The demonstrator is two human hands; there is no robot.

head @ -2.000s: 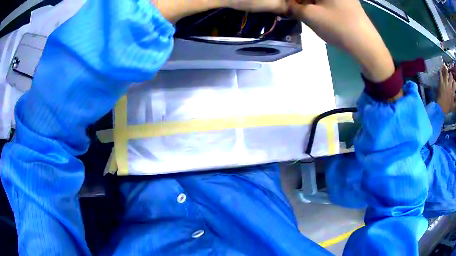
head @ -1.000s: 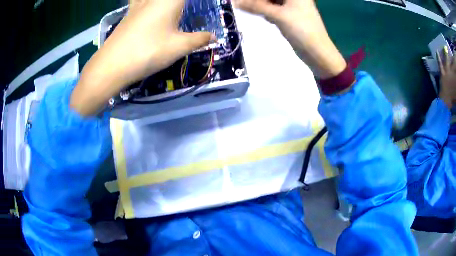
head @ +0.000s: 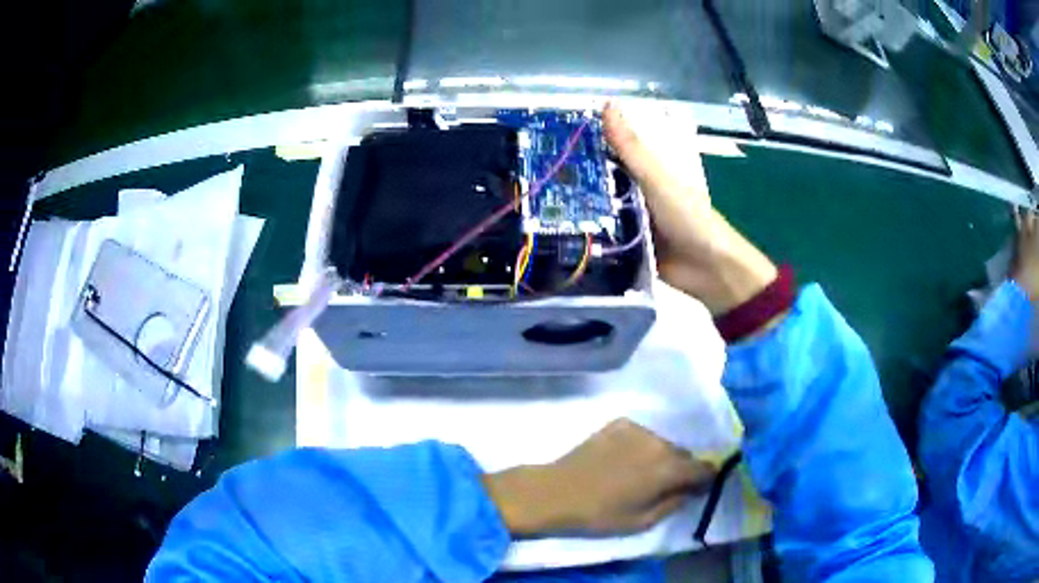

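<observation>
A half-assembled white projector unit (head: 479,339) stands open-topped on the white mat (head: 456,416), its front with a large dark round hole facing me. Inside are a black area (head: 427,194), a blue board (head: 566,171), thin coloured wires and a thin purple strip (head: 490,222) lying across. A pale strip with a white end (head: 273,353) hangs out at the left. My right hand (head: 684,233) grips the unit's right side, thumb at the top edge. My left hand (head: 610,478) is low over the mat, fingers curled beside a black cord (head: 716,499); its fingertips are unclear.
White sleeves (head: 46,330) lie on the green bench at left, with a pale cover (head: 148,302) and a thin black cord on top. A metal rail (head: 815,142) crosses behind the unit, with a dark glossy surface beyond. Another person's blue sleeve (head: 991,399) and hand are at right.
The view has shifted, and the whole unit now shows. My left hand has left the unit's inside and come down to the mat near the black cord. My right hand now holds the unit's right side.
</observation>
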